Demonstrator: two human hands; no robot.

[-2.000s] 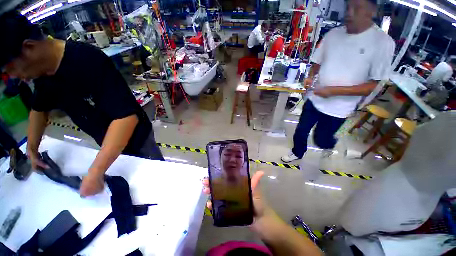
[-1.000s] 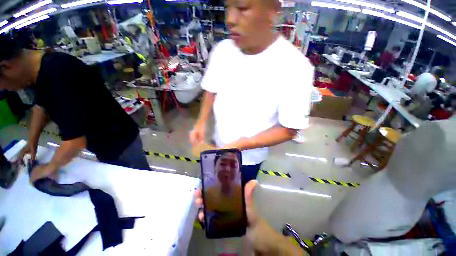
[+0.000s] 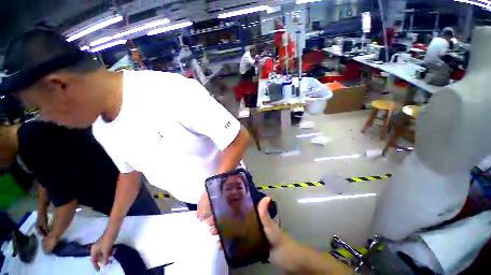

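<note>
My right hand (image 3: 275, 236) is shut on a smartphone (image 3: 237, 220), held upright and slightly tilted in front of me. The thumb shows at its right edge and fingertips at its left edge. The phone screen shows a person on a video call. My left hand is not in view.
A white-covered table (image 3: 161, 236) is at lower left, with a dark curved strip (image 3: 129, 258) and a dark iron-like tool (image 3: 24, 246) on it. Two people lean over it, hands near the strip. A dress form (image 3: 430, 198) stands at right. Stools (image 3: 381, 106) and floor tape lie beyond.
The person in the white shirt has moved left to the table, one hand now down at the dark strip. The view has shifted, and the phone sits a little lower and more tilted.
</note>
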